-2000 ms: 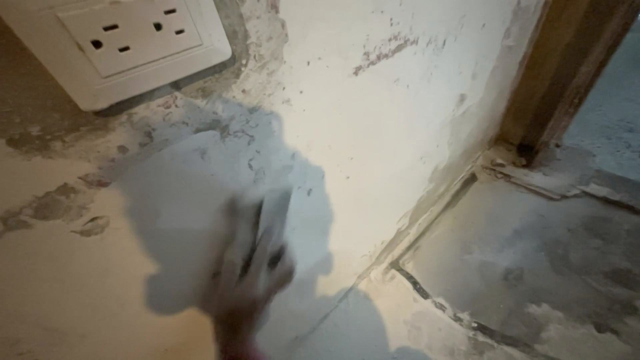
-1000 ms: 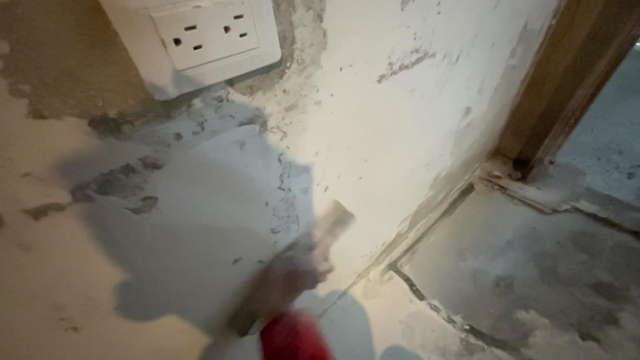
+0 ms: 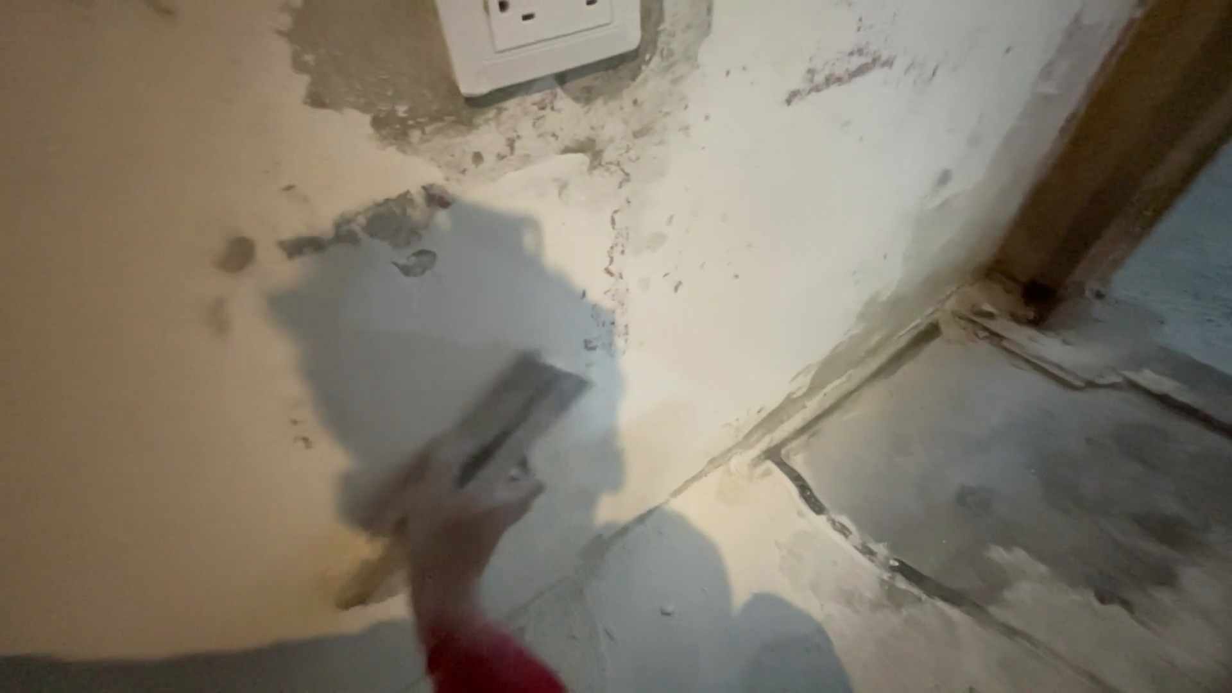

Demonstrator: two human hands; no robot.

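Observation:
My right hand (image 3: 457, 515), blurred and with a red sleeve at the wrist, grips a flat plastering trowel (image 3: 525, 409). The trowel lies slanted over the pale, smooth plastered wall (image 3: 751, 221), its upper end pointing up and to the right. The fingers are closed round its handle, though blur hides the exact grip. Above the hand, rough grey and flaked patches (image 3: 390, 221) show in the wall coating. My left hand is not in view.
A white electrical outlet plate (image 3: 549, 48) is set in the wall at the top. Right of it stands a brown door frame (image 3: 1107, 154). A grey floor (image 3: 1011, 472) with a dark crack meets the wall. Shadows fall over wall and floor.
My right hand and the trowel have moved across the wall beneath the outlet, and the trowel's slant has changed since the oldest frame. The view has shifted, with the outlet now partly cut off at the top.

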